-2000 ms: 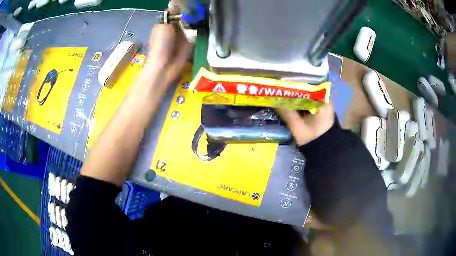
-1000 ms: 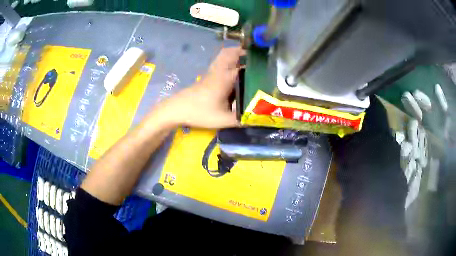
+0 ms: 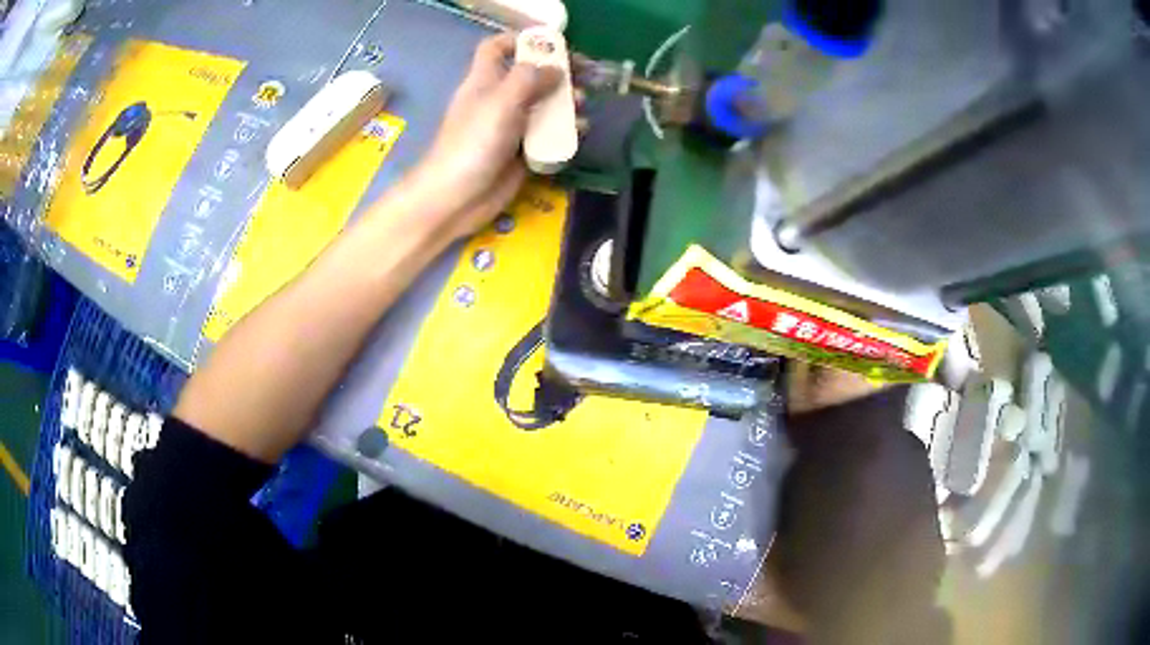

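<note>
My left hand (image 3: 489,136) is closed on a white oblong plastic housing (image 3: 549,107), held upright beside the brass fitting (image 3: 650,86) at the press's left. The black press fixture (image 3: 593,321) with its shiny front bar lies below the press head (image 3: 921,151); a round pale spot shows on it. The red and yellow warning label (image 3: 807,321) hangs in front of the head. My right hand (image 3: 839,384) is at the fixture's right end, blurred and mostly hidden behind the label, so its hold cannot be seen.
One housing (image 3: 325,126) lies on the printed grey-and-yellow sheet (image 3: 505,485). Another lies behind my left hand. Several loose housings (image 3: 977,435) are at the right. A blue crate (image 3: 76,391) with rows of housings stands lower left. A blue fitting (image 3: 735,106) is beside the press head.
My left hand has moved back from the fixture's left side and now holds a housing. The fixture's round pale spot has come into view. My right hand shows partly again below the label.
</note>
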